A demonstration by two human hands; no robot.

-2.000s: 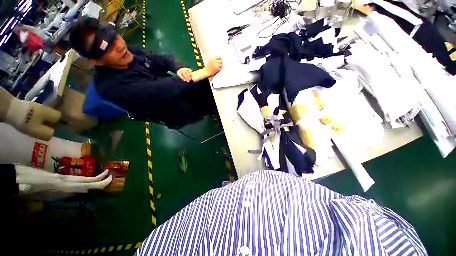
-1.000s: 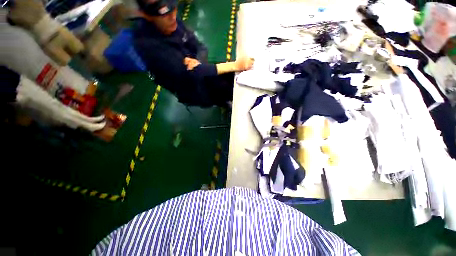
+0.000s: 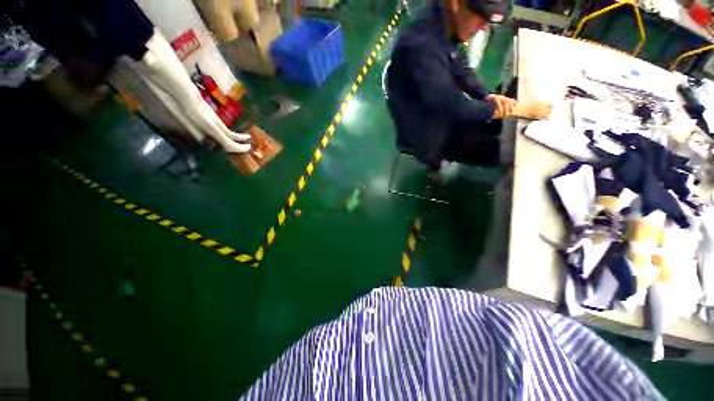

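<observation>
Neither of my hands is in the picture; only my striped shirt shows at the bottom. Nearest in front, to the right, is the pale table point(image 3: 532, 258). Navy cut fabric pieces point(image 3: 646, 168) lie in a heap on it. Nearer the front edge are tangled navy and white scraps point(image 3: 599, 266) beside yellow-tan pieces point(image 3: 647, 239). A white strip point(image 3: 656, 317) hangs over the front edge. A flat white piece point(image 3: 557, 139) lies by the hands of a seated person. The picture is somewhat blurred.
A seated person point(image 3: 438, 86) in dark clothes rests their forearms at the table's left edge. A blue crate point(image 3: 309, 51) stands on the green floor behind them. White mannequin legs point(image 3: 184, 94) and a red fire extinguisher point(image 3: 221, 102) are upper left. Yellow-black tape point(image 3: 313, 160) marks the floor.
The view has swung left, so the table and seated person have shifted right in the picture. The right part of the table has left the picture. More floor shows at left.
</observation>
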